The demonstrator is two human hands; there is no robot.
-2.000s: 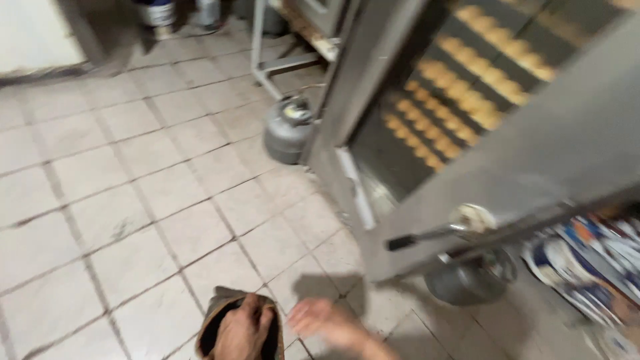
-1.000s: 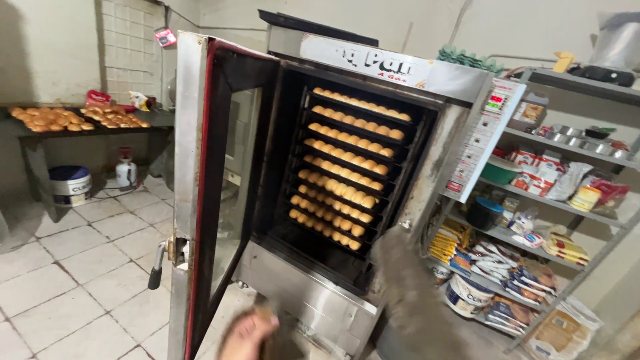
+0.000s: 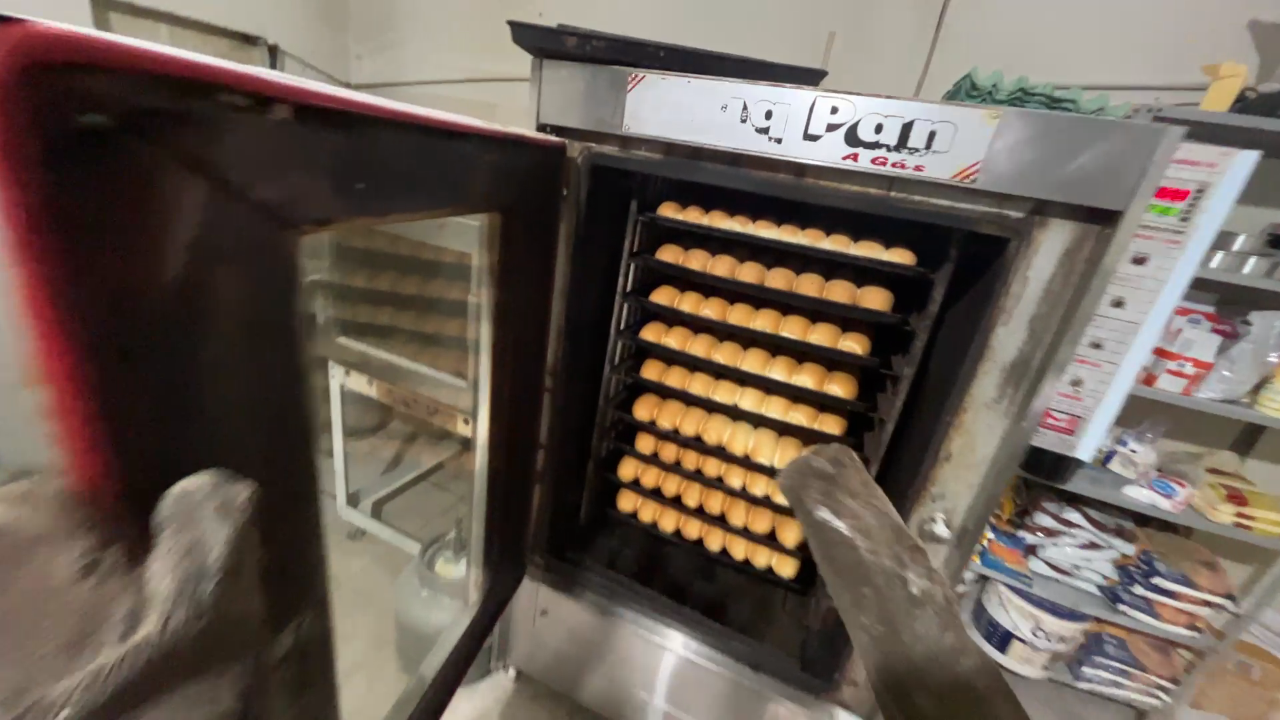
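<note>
My left hand point(image 3: 160, 600), in a worn grey-brown oven mitt, is blurred at the lower left in front of the open oven door point(image 3: 420, 170). My right hand point(image 3: 880, 570), in a similar long mitt, reaches up before the lower right of the oven opening. Its tip overlaps the view of the lower trays; whether it touches them cannot be told. Inside the steel oven point(image 3: 1060, 170), several dark trays point(image 3: 770, 275) hold rows of golden bread rolls point(image 3: 740, 435). The mitts hide my fingers.
The door with its glass pane point(image 3: 400, 400) stands wide at the left. A control panel point(image 3: 1130, 310) juts out at the right. Beyond it, shelves point(image 3: 1180, 510) carry bagged goods and a white bucket point(image 3: 1030, 625). A dark tray point(image 3: 660, 52) lies on top of the oven.
My left hand, bare one second ago, is now in a mitt. The right mitt is raised before the trays. The view has moved nearer to the oven.
</note>
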